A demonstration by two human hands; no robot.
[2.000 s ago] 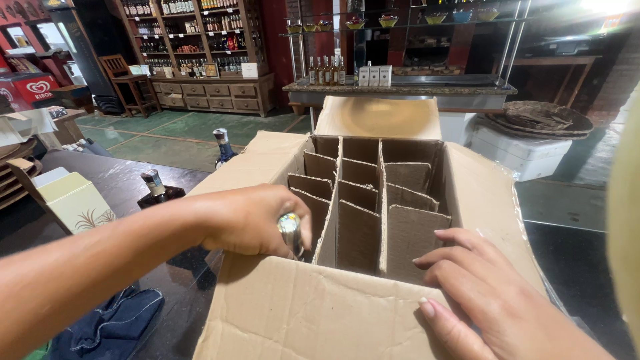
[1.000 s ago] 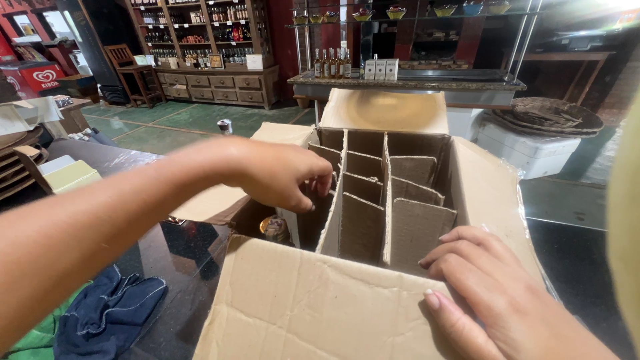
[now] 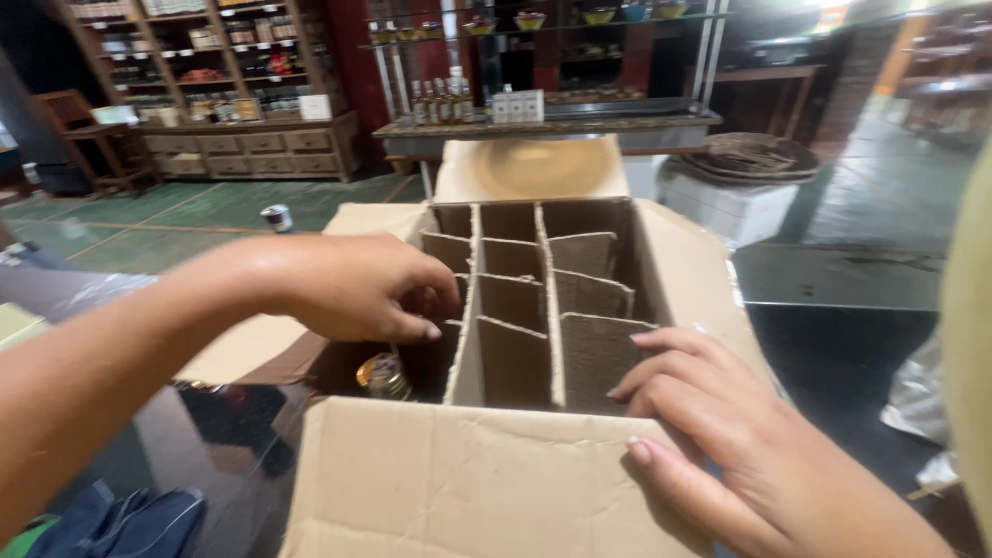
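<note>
An open cardboard box (image 3: 465,473) with cardboard dividers (image 3: 554,310) stands in front of me, its flaps spread outward. A bottle with a gold-rimmed top (image 3: 385,376) stands in the near left compartment. My left hand (image 3: 372,291) is over the left row of compartments, just above and behind that bottle top, fingers curled and apart, holding nothing that I can see. My right hand (image 3: 713,434) rests on the box's near right corner, with fingers over the inside and the thumb on the near flap. The compartments' bottoms are hidden in shadow.
The box is on a dark glossy table (image 3: 201,442), with dark blue cloth (image 3: 147,523) at its lower left. Another bottle top (image 3: 277,217) shows behind the left flap. Beyond are a counter with small bottles (image 3: 442,101), wooden shelves (image 3: 209,62) and a white box (image 3: 728,205).
Two seconds ago my left hand was on the bottle top at the box's left row; it has let go, and the bottle stands in the near left compartment. My right hand has stayed at the near right corner.
</note>
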